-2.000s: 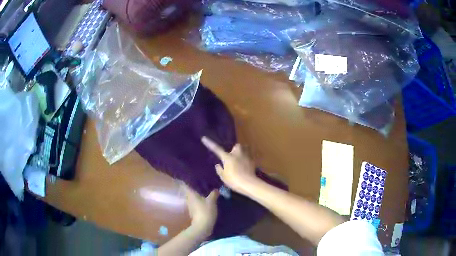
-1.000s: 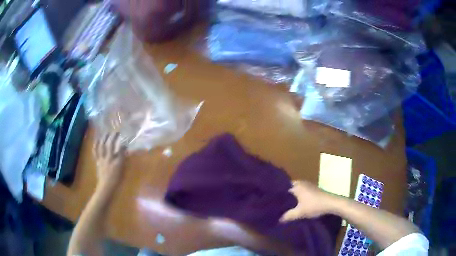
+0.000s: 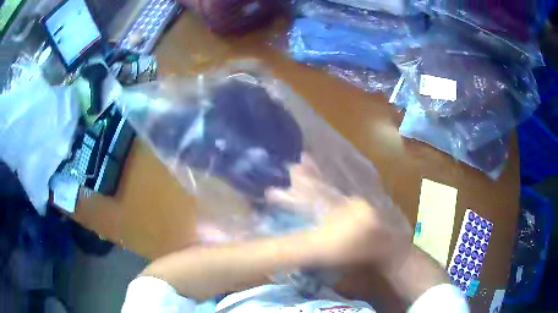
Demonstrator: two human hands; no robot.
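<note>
The dark plum trousers (image 3: 245, 128) lie bunched under the film of the clear poly bag (image 3: 355, 162), which spreads over the middle of the desk. My left forearm crosses from the lower left, and my left hand (image 3: 361, 229) is closed at the bag's near right part, over my right wrist. My right hand (image 3: 300, 189) shows blurred through the film, at the near edge of the trousers. Film and blur hide its grip.
A bagged garment with a white label (image 3: 438, 87) and a blue one (image 3: 342, 43) lie at the back. A yellowish pad (image 3: 435, 217) and purple-dot sheet (image 3: 470, 250) lie at right. A screen (image 3: 72, 33), black tray (image 3: 113, 156) and white plastic bag (image 3: 37, 128) stand left.
The clear bag has moved from the left over the trousers. The trousers have moved up and left, to mid-desk. My left hand has crossed to the right, beside my right hand.
</note>
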